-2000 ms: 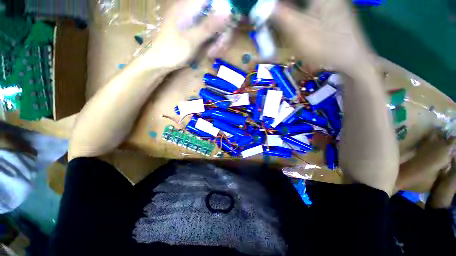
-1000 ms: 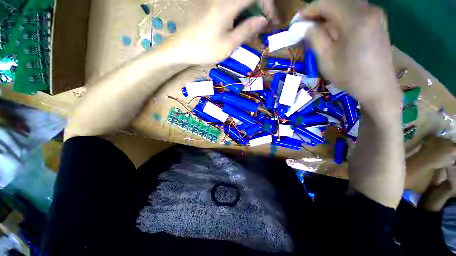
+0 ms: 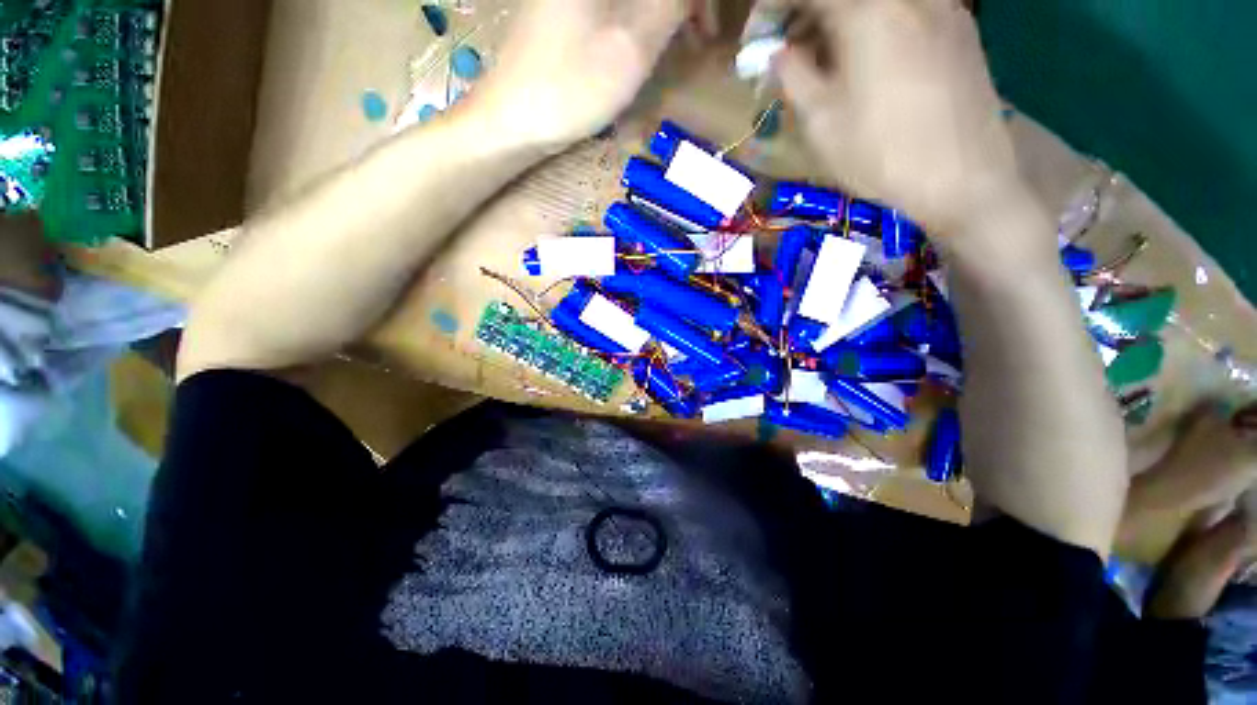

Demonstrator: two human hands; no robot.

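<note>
Blue battery cells with white rectangles and thin wires lie heaped in mid-bench. My left hand is above and left of the heap, its fingers cut by the top edge. My right hand is above the heap's upper right, fingers bent, with a white covering at the fingertips. A thin yellowish wire runs between the right fingertips and the heap. Whether either hand holds a piece is hidden or blurred. A joined green board panel lies at the heap's lower left.
Brown cardboard covers the bench, with blue-green dots upper left. A carton wall stands at left beside stacked green panels. Green pieces lie at right, near another person's hands. Green surface is upper right.
The battery with a white rectangle near my right fingertips is no longer visible there. Both hands have shifted slightly towards the top. The heap and panel appear a little lower and further right.
</note>
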